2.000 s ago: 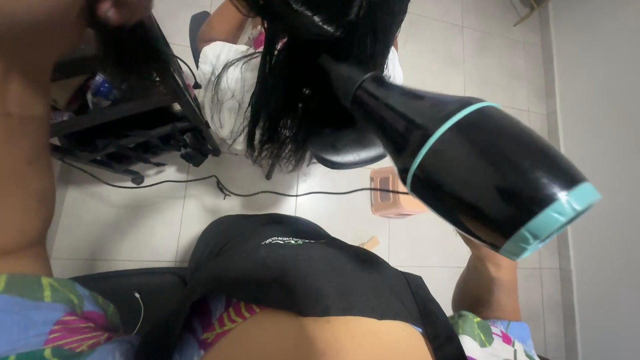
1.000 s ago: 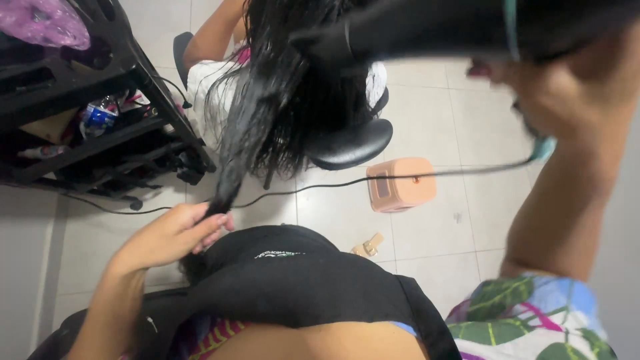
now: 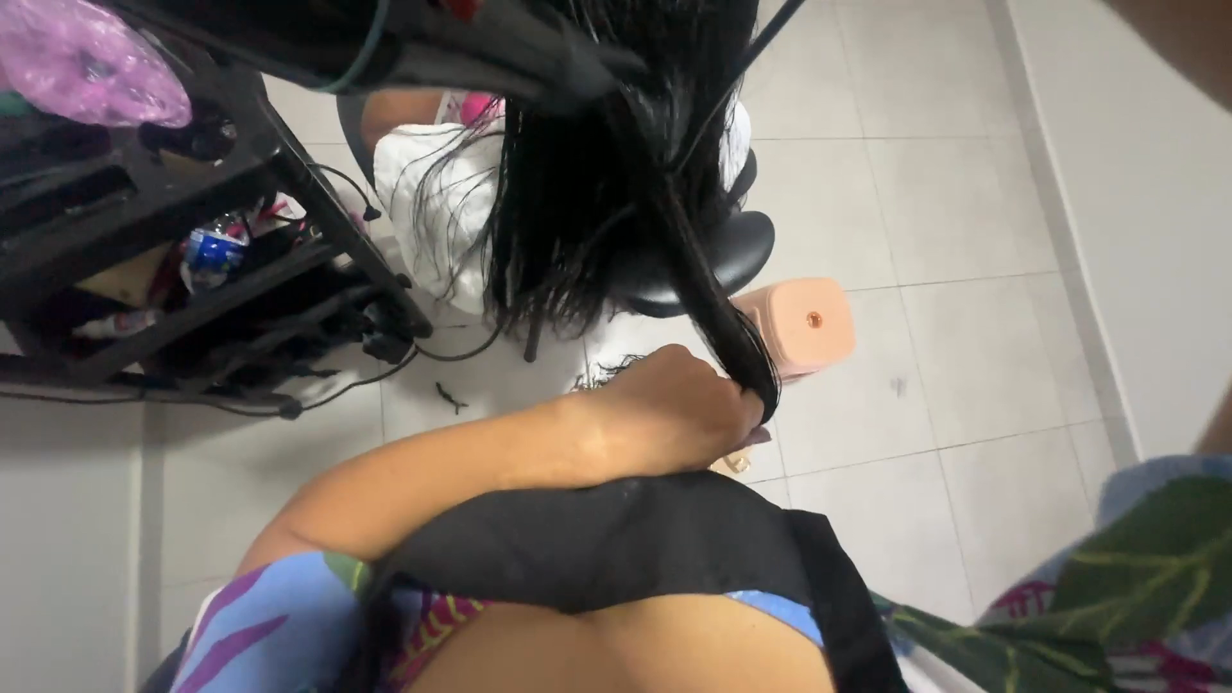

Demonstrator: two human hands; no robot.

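My left hand (image 3: 674,409) is closed around the end of a long lock of dark, damp-looking hair (image 3: 703,279), drawn down from the head of a seated person. The rest of the hair (image 3: 577,192) hangs over a white towel (image 3: 438,207) on the person's shoulders. At the upper left, a black hair dryer (image 3: 433,48) with a teal ring points right, its nozzle against or just above the hair near the lock. My right hand is out of view; part of an arm shows at the top right. A thin dark line crosses the hair; I cannot tell what it is.
A black trolley (image 3: 279,159) stands left, holding a pink plastic bag (image 3: 96,72) and a bottle with a blue label (image 3: 214,252). A cable runs along the floor. A black chair seat (image 3: 741,250) and a peach-coloured stool (image 3: 813,327) are beyond my left hand, with a wall at right.
The hair dryer has gone from the upper right to the upper left. My left hand has moved right with hair in its grip. My right hand has left the view.
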